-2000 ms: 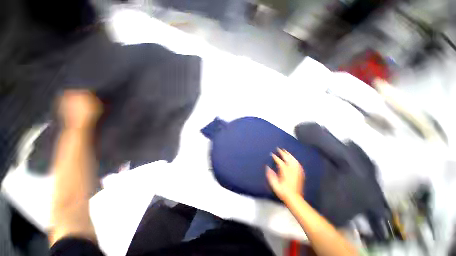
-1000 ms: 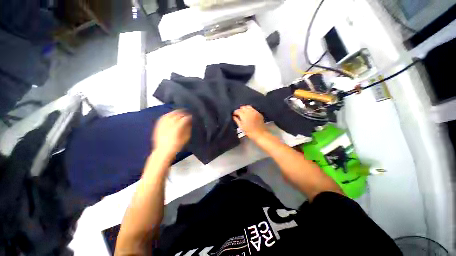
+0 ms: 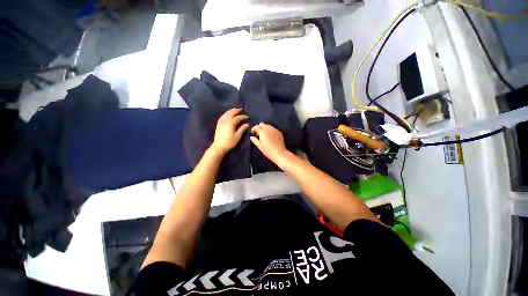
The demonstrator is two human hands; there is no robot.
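A dark grey garment [image 3: 272, 98] lies spread over the navy ironing board [image 3: 130, 147], with a seam or opening running down its middle. My left hand [image 3: 231, 128] rests on the garment just left of that line, fingers bent. My right hand [image 3: 267, 139] rests just right of it, close to the left hand. Whether either hand pinches the cloth is hard to see. The steam iron [image 3: 359, 141], with its yellow-orange handle, sits on the dark iron rest [image 3: 327, 151] to the right.
Dark cloth [image 3: 43, 156] hangs at the left end of the board. A yellow hose and black cords [image 3: 360, 75] rise from the iron. A green box [image 3: 376, 188] stands below the iron. A white wall unit [image 3: 421, 75] is at the right. White table [image 3: 208, 52] lies behind.
The garment now lies flatter and more spread out on the board. My hands have come closer together near its middle. The view has shifted, showing dark cloth on the board's left end.
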